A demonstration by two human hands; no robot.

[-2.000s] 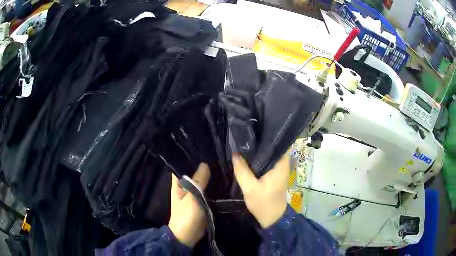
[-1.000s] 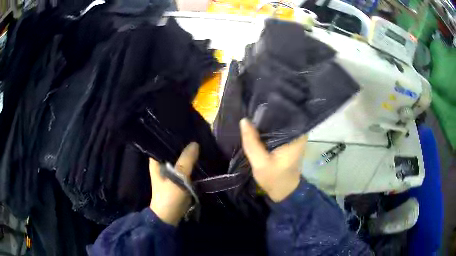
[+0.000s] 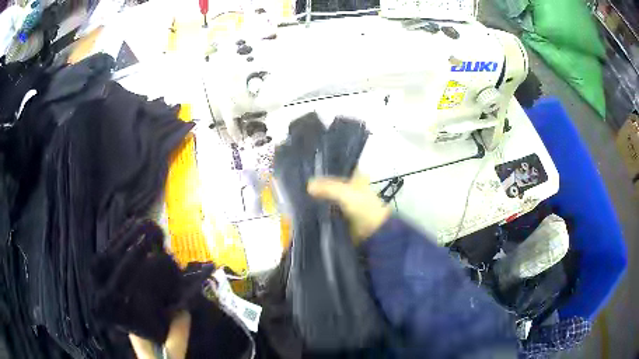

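Observation:
My right hand (image 3: 354, 203) grips a folded bundle of long dark strips (image 3: 312, 259) with pale stitch lines. The bundle's upper end lies over the machine bed, in front of the white sewing machine (image 3: 392, 70) with blue lettering. My left hand (image 3: 162, 345) is at the bottom edge, partly cut off, with finger and thumb on bunched dark cloth (image 3: 140, 280). A white printed ticket (image 3: 242, 306) lies between the two hands. Dark snips (image 3: 391, 189) lie on the machine bed, partly hidden by my right hand.
Heaped dark panels (image 3: 70, 175) cover the left side. Worn yellow tape (image 3: 186, 210) marks the table between heap and machine. A blue bin or panel (image 3: 581, 203) stands at right, beside dark pieces and a pale rounded object (image 3: 536, 249). Green cloth (image 3: 567, 49) shows at upper right.
The view has turned toward the machine. My hands have moved apart: the right carries the strip bundle over the machine bed, the left is low at the bottom edge. The ticket has come into view.

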